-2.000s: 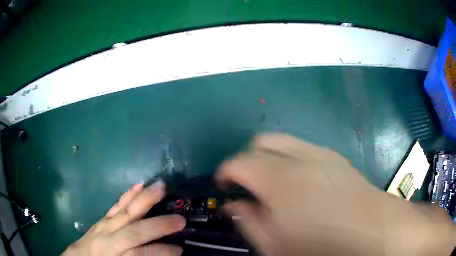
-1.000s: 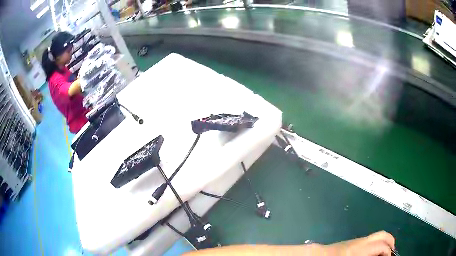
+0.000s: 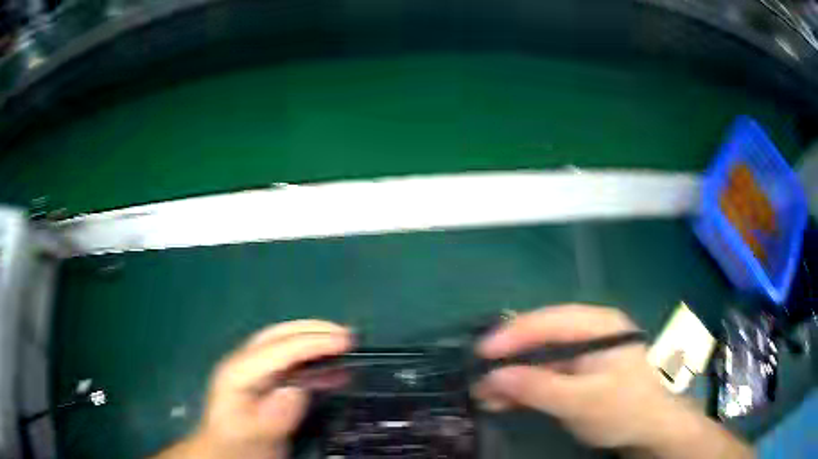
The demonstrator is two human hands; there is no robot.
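A dark unit lies on the green work surface at the bottom centre, with a glossy black panel [image 3: 408,372] at its far side and a circuit board [image 3: 399,435] nearer me. My left hand [image 3: 274,385] grips the unit's left edge, thumb and fingers pinched there. My right hand [image 3: 578,376] holds dark tweezers [image 3: 583,348] across its fingers, with the fingertips at the unit's right edge. The picture is blurred, so the tweezers' tips and any cable between panel and board cannot be made out. The unit's near edge is cut off.
A blue basket [image 3: 709,202] with orange rubber bands [image 3: 749,211] stands at the right. Below it are a cream backing card [image 3: 679,345] and other boards [image 3: 749,363]. A white strip [image 3: 377,211] crosses beyond the unit. Cable ends [image 3: 96,396] lie at the left.
The view has swung back from the white block with units and a person at the side to the bench. Both hands are again at the unit, and the tweezers now show in my right hand.
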